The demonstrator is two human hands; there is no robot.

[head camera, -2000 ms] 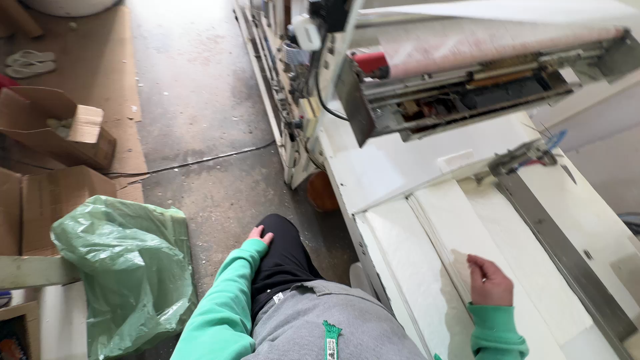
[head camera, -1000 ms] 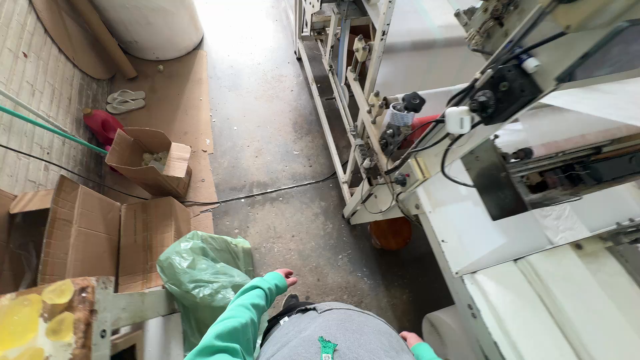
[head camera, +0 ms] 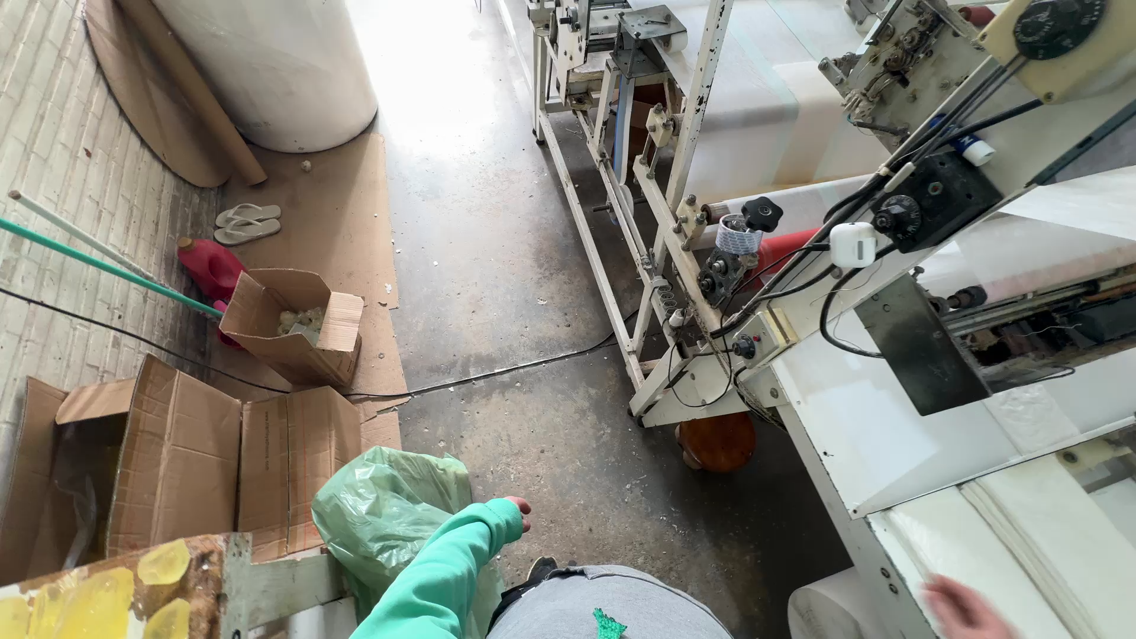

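My left hand (head camera: 521, 513), in a green sleeve, hangs over the concrete floor just right of a green plastic bag (head camera: 390, 506). Only part of it shows past the cuff, and its fingers look loosely bent; whether it holds anything is hidden. At the lower right, my right hand (head camera: 963, 608) is blurred and cut off by the frame edge, over or beside the white machine bed (head camera: 985, 559). Nothing shows in it. Film or paper webs (head camera: 745, 106) run through the large white-framed machine (head camera: 674, 204) on the right.
A black cable (head camera: 497, 377) crosses the floor toward the machine's feet. Open cardboard boxes (head camera: 284, 333), a red jug (head camera: 211, 266), flip-flops (head camera: 248, 224) and a big white roll (head camera: 284, 71) stand at left. A round brown stool (head camera: 717, 442) sits under the machine. A yellow-blotched board (head camera: 106, 595) juts in at lower left.
The view has swung from the machine bed to the aisle. My left hand has moved from my thigh to beside the green bag.
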